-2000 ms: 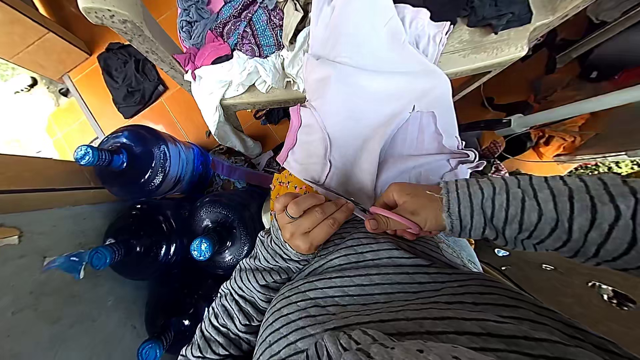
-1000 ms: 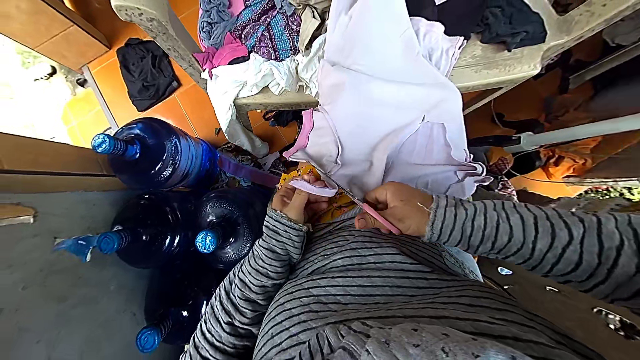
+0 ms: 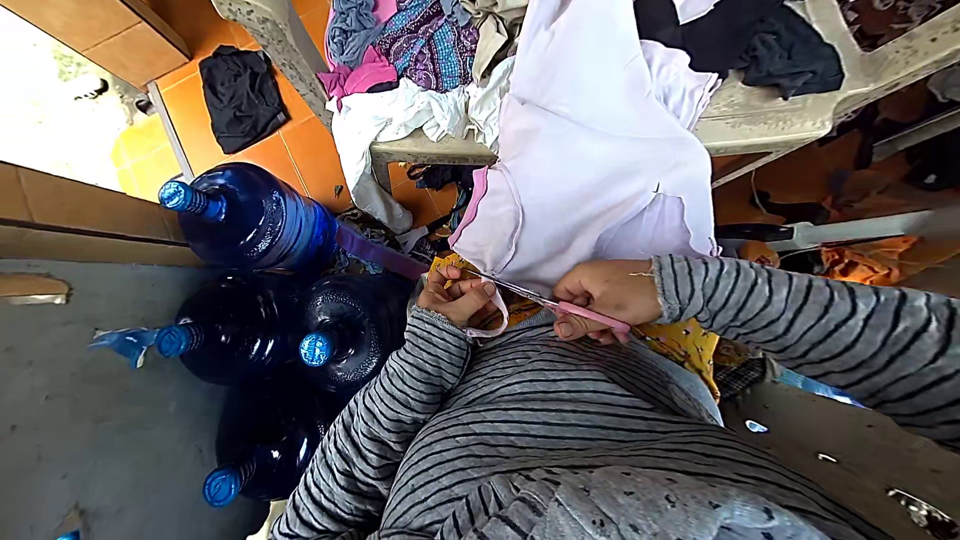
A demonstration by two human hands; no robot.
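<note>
My right hand grips the pink handles of a pair of scissors, whose blades point left toward my other hand. My left hand pinches a narrow pale fabric strip, which curls down in a loop beside the blades. The blade tips lie by my left fingers and are partly hidden. A pale lilac garment with a pink-edged band hangs from a plastic chair toward my lap, just beyond the scissors. Yellow printed cloth lies on my lap under both hands.
Several blue water jugs stand at the left. The worn plastic chair bears a purple patterned cloth, white cloth and dark cloth. A black garment lies on the orange tiled floor. More cloths lie at the right.
Two seconds ago my left hand was against the scissor blades at the garment's edge; now it holds up a looped pale strip. The scissors have stayed in my right hand.
</note>
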